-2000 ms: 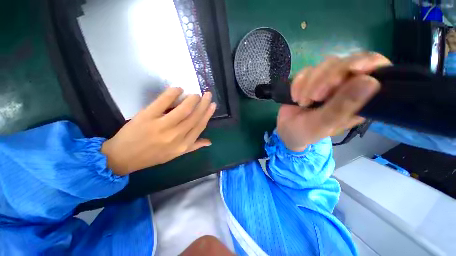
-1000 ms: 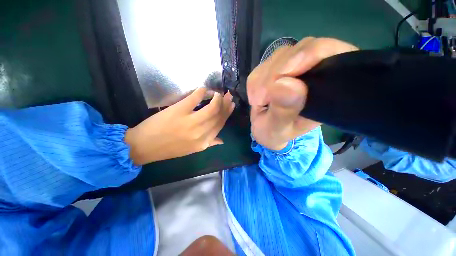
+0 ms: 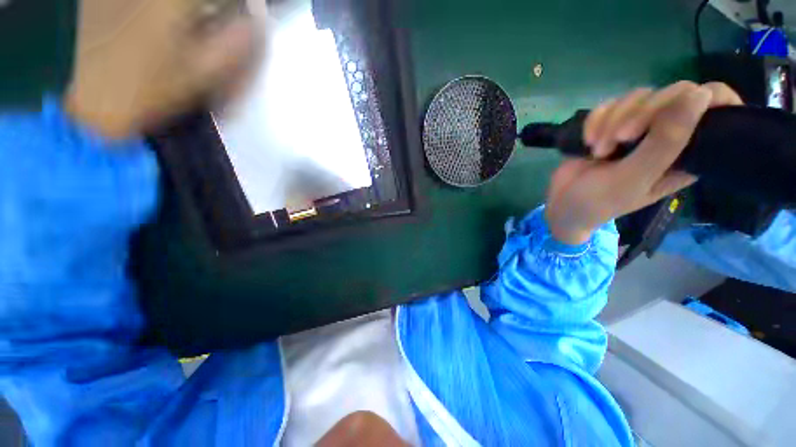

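Observation:
The device unit (image 3: 305, 122), a bright silver-white plate with a dark honeycomb strip on its right side, lies in a black frame (image 3: 403, 131). My right hand (image 3: 633, 144) is closed around a thick black electric screwdriver (image 3: 742, 153). Its narrow tip is at the right edge of the round screw dish (image 3: 470, 131), beside the dark half with the screws. My left hand (image 3: 161, 61) is blurred over the upper left of the unit and frame; its fingers and whether it holds something cannot be made out.
The dark green bench (image 3: 349, 279) has its front edge close to my body. A small light spot (image 3: 538, 70) is right of the dish. A white surface (image 3: 716, 367) is at lower right. A blue sleeve (image 3: 733, 253) and a blue object (image 3: 768, 42) show at the right.
My left hand has moved from the unit's near edge up and left, uncovering that edge. My right hand with the screwdriver has moved from the unit's near right corner to the right side of the dish.

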